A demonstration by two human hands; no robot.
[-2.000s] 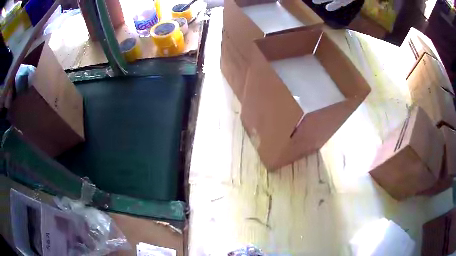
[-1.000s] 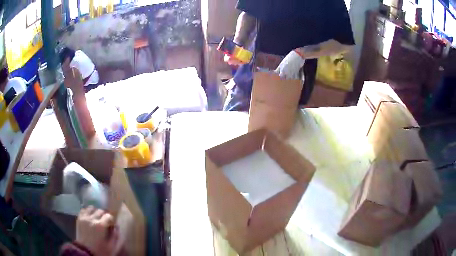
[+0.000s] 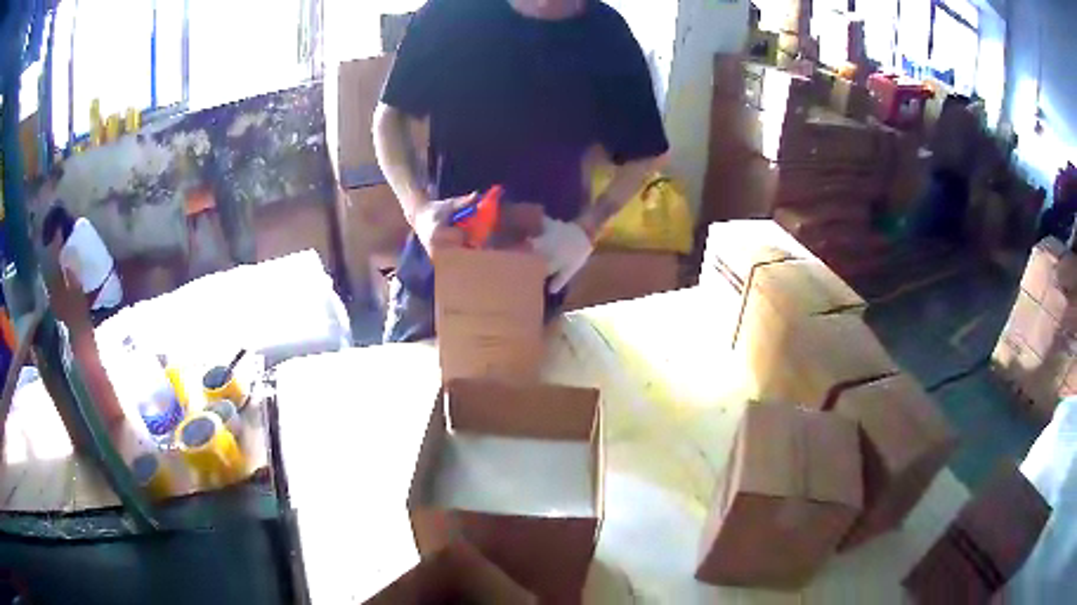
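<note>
Neither of my hands shows. An open carton (image 3: 508, 544) stands on the pale table (image 3: 343, 473) in front of me, with a flat white sheet (image 3: 510, 475) inside. The brown corner of another carton (image 3: 455, 579) rises at the bottom edge, in front of it; the rest is cut off. Behind the open carton, a co-worker in a dark shirt has both hands at an upright carton (image 3: 490, 313). One hand holds a red-orange tape gun (image 3: 482, 219) at its top; the other wears a white glove (image 3: 562, 251).
Closed cartons (image 3: 785, 490) stand along the table's right side. Yellow tape rolls (image 3: 207, 443) lie on a side table at left, by a green metal frame (image 3: 95, 414). A large white pile (image 3: 236, 301) is behind them. Another person (image 3: 89, 260) is far left.
The view has swung right and up. The hand at the carton at lower left has left the picture. A brown carton corner now shows at the bottom. The co-worker's tape gun is at the upright carton's top.
</note>
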